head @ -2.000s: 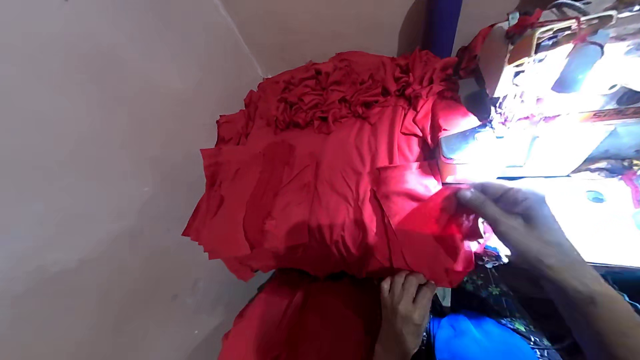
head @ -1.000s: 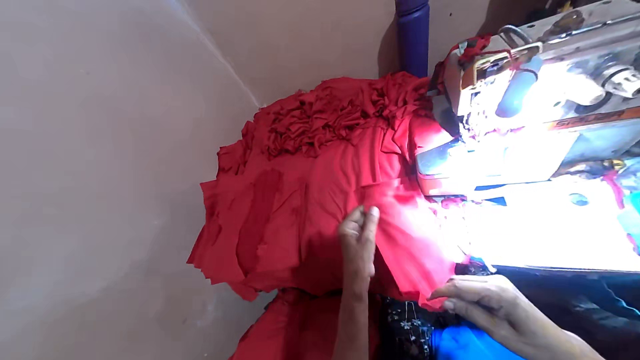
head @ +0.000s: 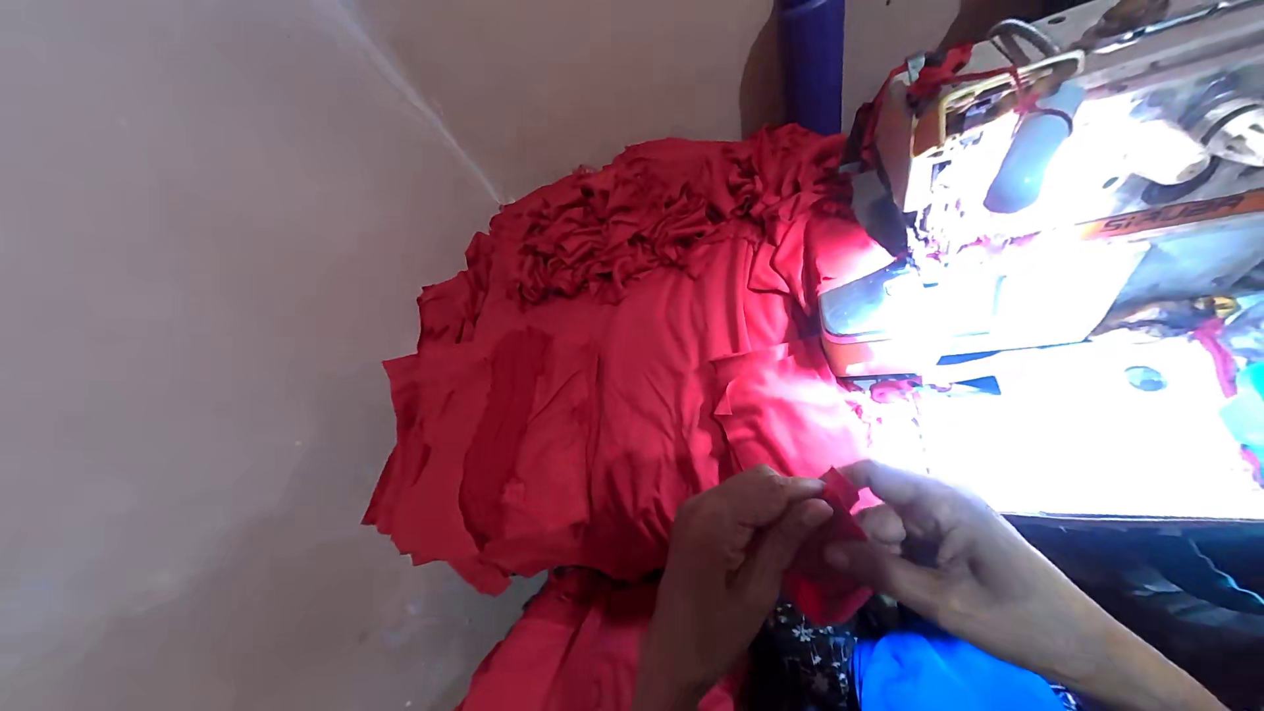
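Both of my hands pinch the edge of a red fabric piece (head: 829, 573) in front of the sewing machine's bed. My left hand (head: 736, 553) grips it from the left with thumb and forefinger, and my right hand (head: 933, 548) from the right, their fingertips nearly touching. Beyond them lies a large heap of red fabric (head: 642, 395), with flat layered pieces at the left and gathered, crumpled strips along the back. A brightly lit sewing machine (head: 1047, 197) stands at the right, its needle area lost in glare. Another red piece (head: 780, 405) lies beside the machine bed.
A pale wall (head: 197, 296) borders the heap at the left and back. A purple cylindrical object (head: 815, 69) stands behind it. More red fabric (head: 563, 652) hangs below the heap. Blue cloth (head: 948, 676) and dark patterned cloth (head: 815, 642) lie below my hands.
My left hand was over the heap a second ago and is now lower, beside my right hand. Both hands have come together on the red piece.
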